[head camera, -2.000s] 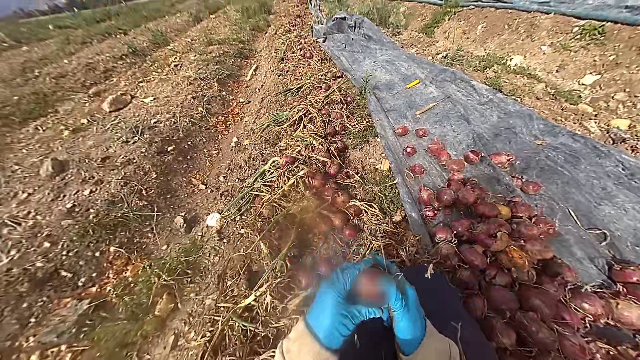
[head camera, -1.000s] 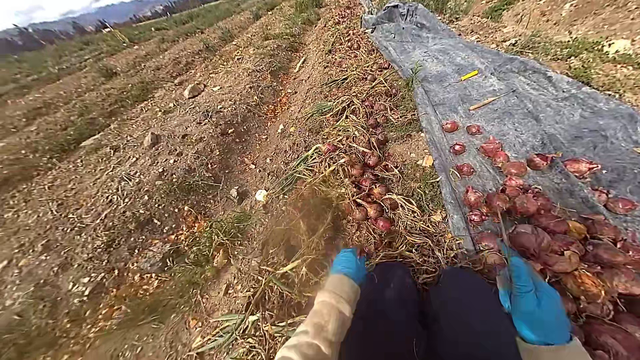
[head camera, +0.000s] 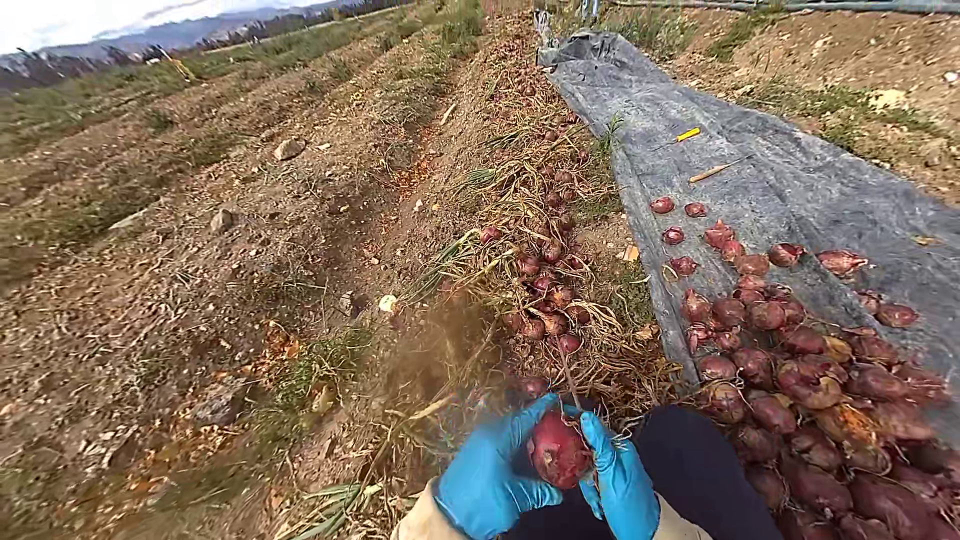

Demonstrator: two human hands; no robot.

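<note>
My left hand (head camera: 487, 472), in a blue glove, holds a red onion (head camera: 559, 450) from its left side, low in the middle of the view. Against the onion's right side are the fingers of my right hand (head camera: 622, 480), also gloved in blue. A thin dark stalk or blade (head camera: 568, 371) rises just above the onion at the right fingers; I cannot tell which. More red onions with dry leaves (head camera: 551, 300) lie along the row ahead. A pile of topped red onions (head camera: 802, 375) rests on the grey sheet (head camera: 727, 172) to the right.
A yellow-handled tool (head camera: 688, 134) and a thin tool with a wooden-looking handle (head camera: 709, 173) lie on the sheet. My dark-clothed knee (head camera: 697, 465) is beside the pile. Stones (head camera: 289, 148) and weeds dot the soil at left.
One second ago my hands were apart, the left at the row and the right near the pile. Now they are together around an onion.
</note>
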